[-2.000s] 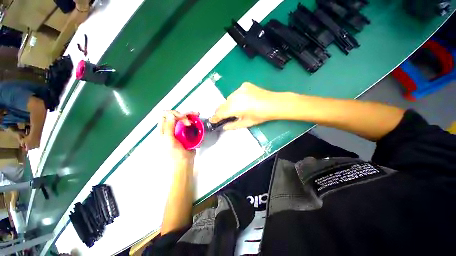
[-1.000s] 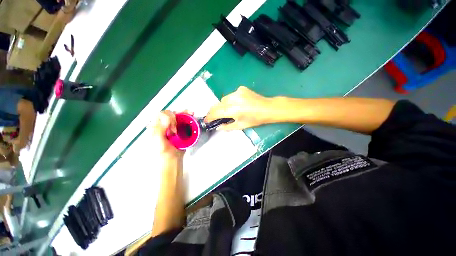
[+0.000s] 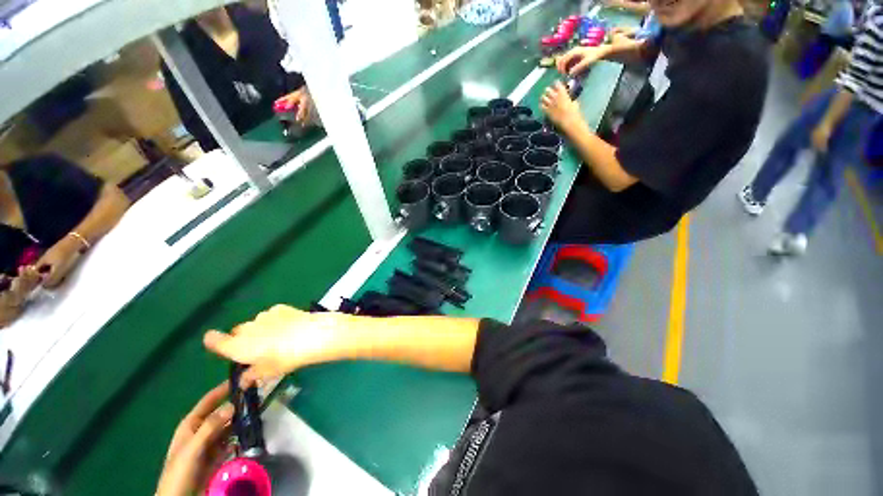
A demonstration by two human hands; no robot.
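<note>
A black handle (image 3: 248,418) is joined at its lower end to a pink cup (image 3: 240,479), cut off by the bottom edge. My left hand (image 3: 197,444) is around the left side of this unit, fingertips against the handle. My right hand (image 3: 273,343) is at the handle's upper end, thumb and fingers on it and one finger stretched out left. The grip of both hands is partly hidden. A white sheet (image 3: 324,455) lies below on the green bench.
Black handle pieces (image 3: 426,281) lie beyond my right forearm. Several black barrel shells (image 3: 520,215) stand behind them. A white post (image 3: 339,126) rises at the bench edging. A seated person (image 3: 687,107) works at the right; a blue-and-red stool (image 3: 581,276) is below.
The view has swung up and right, showing barrel shells and other people. The pink unit now appears at the lower left; my right hand is at the handle's far end with one finger extended.
</note>
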